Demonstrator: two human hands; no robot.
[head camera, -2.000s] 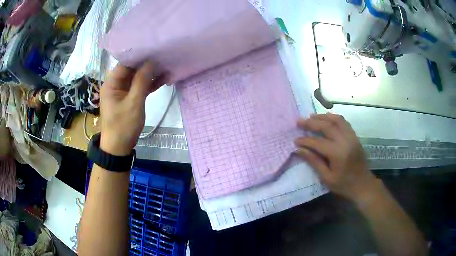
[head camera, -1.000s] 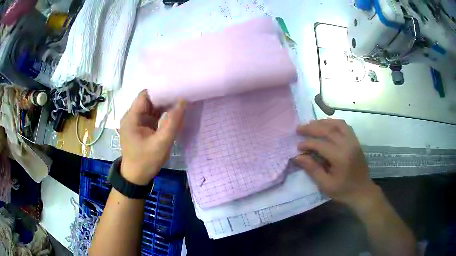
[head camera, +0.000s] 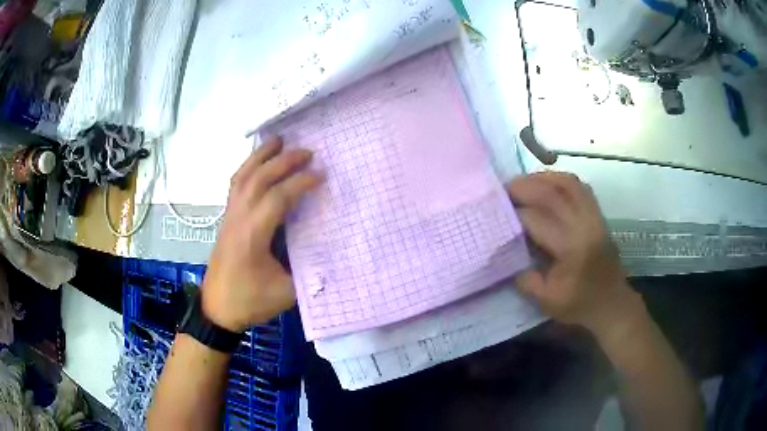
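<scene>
The pink gridded record pad (head camera: 404, 194) lies face up with handwriting on it, partly over the table's front edge. White backing sheets (head camera: 395, 353) stick out below it, and a handwritten white page (head camera: 336, 50) is folded up above it. My left hand (head camera: 261, 236) lies on the pad's left edge with fingers spread over the page, slightly blurred. My right hand (head camera: 563, 244) grips the pad's right edge, its fingertips partly hidden by the paper.
A sewing machine (head camera: 647, 42) stands at the upper right. White fabric strips (head camera: 130, 67) and a black-and-white scrap heap (head camera: 105, 164) lie at the left. A blue crate (head camera: 265, 362) with white thread waste (head camera: 143, 375) is below the table. The table edge has a ruler (head camera: 673, 244).
The pink page that my left hand held raised is now down flat. My left hand has moved from that page onto the pad's left side. My right hand stays at the right edge.
</scene>
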